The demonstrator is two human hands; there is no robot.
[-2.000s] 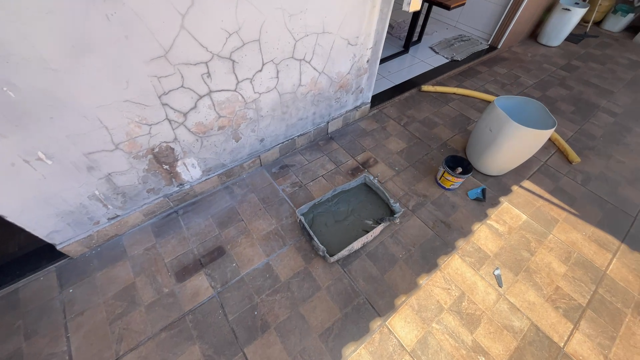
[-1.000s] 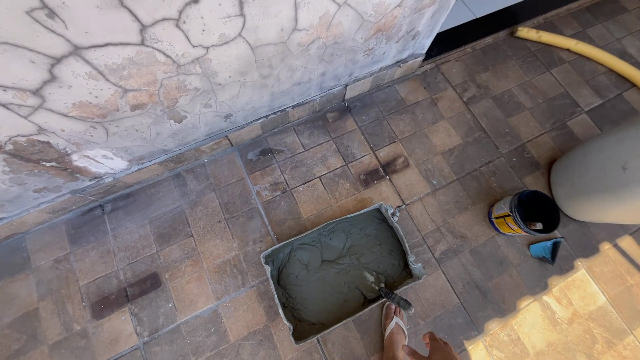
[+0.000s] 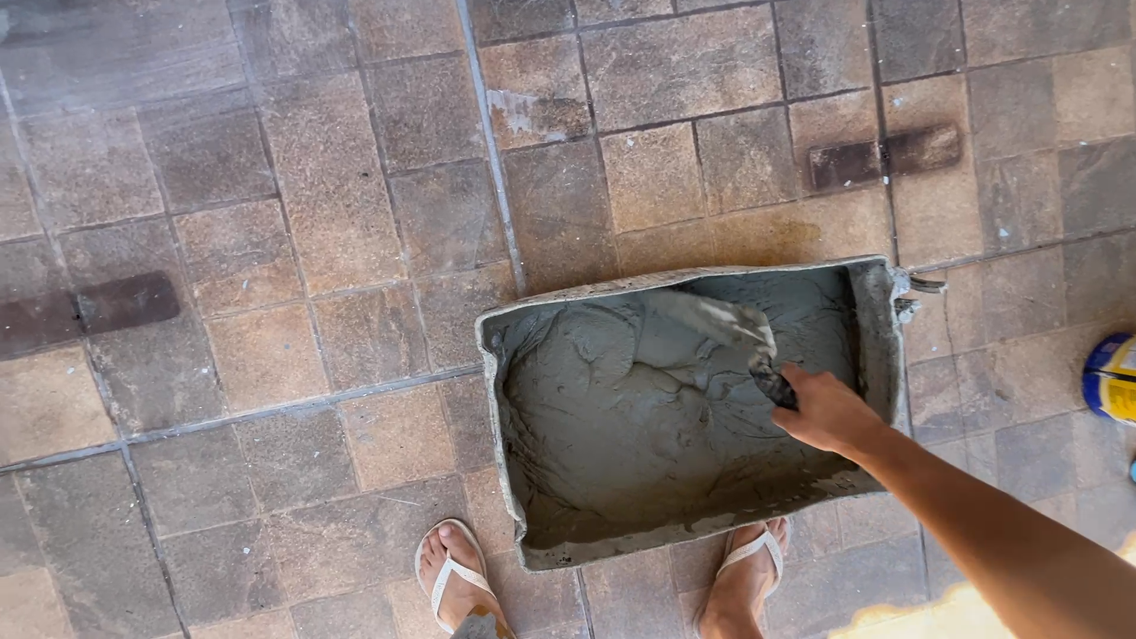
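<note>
My right hand [image 3: 825, 410] is closed around the dark handle of a masonry trowel [image 3: 723, 321], reaching in over the right part of a mortar tub. The trowel's blade lies in the wet grey mortar [image 3: 621, 417], its face partly coated. The rectangular tub [image 3: 504, 461] has bent, mortar-crusted walls and stands on the tiled floor. My left hand is out of view.
My feet in white flip-flops [image 3: 461, 577] stand close to the tub's near side. A blue and yellow bucket [image 3: 1111, 377] is cut off at the right edge. Patterned floor tiles [image 3: 319, 169] surround the tub, with dark stained strips on them.
The view has come down close over the tub. My right hand, empty beside the tub one second ago, now holds the trowel that was lying at the tub's near right corner.
</note>
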